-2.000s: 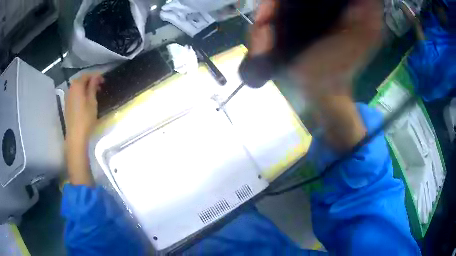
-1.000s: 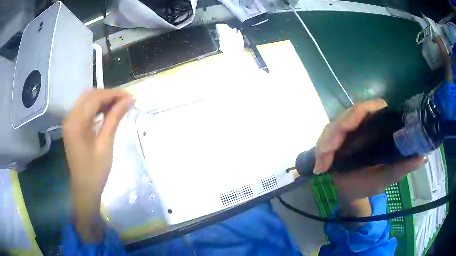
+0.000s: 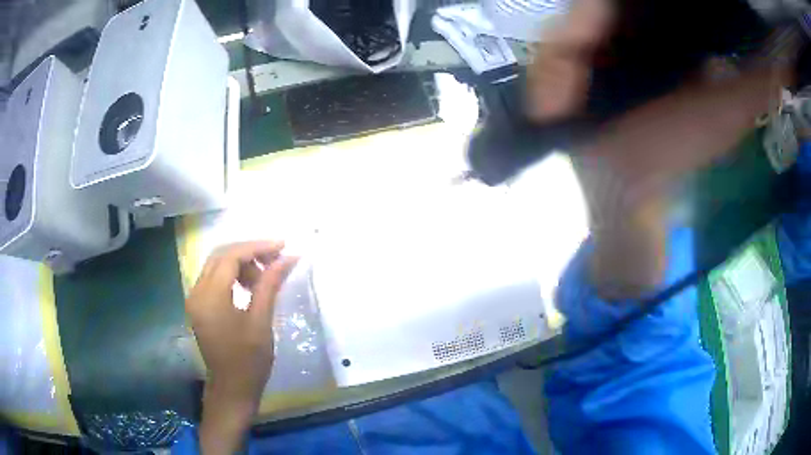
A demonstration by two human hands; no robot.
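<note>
A white housing panel with two vent-hole patches lies on the bright mat; its upper part is lost in glare. My right hand, blurred, is closed around the black electric screwdriver, whose front end is over the panel's upper right area. The bit's contact point is not clear. My left hand is at the panel's left edge with thumb and fingertips close together; whether a small screw is between them cannot be told.
Two white units with round lenses stand at the left. A dark speckled screw pad, a crumpled white wipe and an open parts bag are behind the mat. A green crate with white panels is at the right. The screwdriver cable crosses my right sleeve.
My right hand has moved the screwdriver from the panel's lower right corner up to its upper right area. The view has shifted, showing more of the second white unit at the left.
</note>
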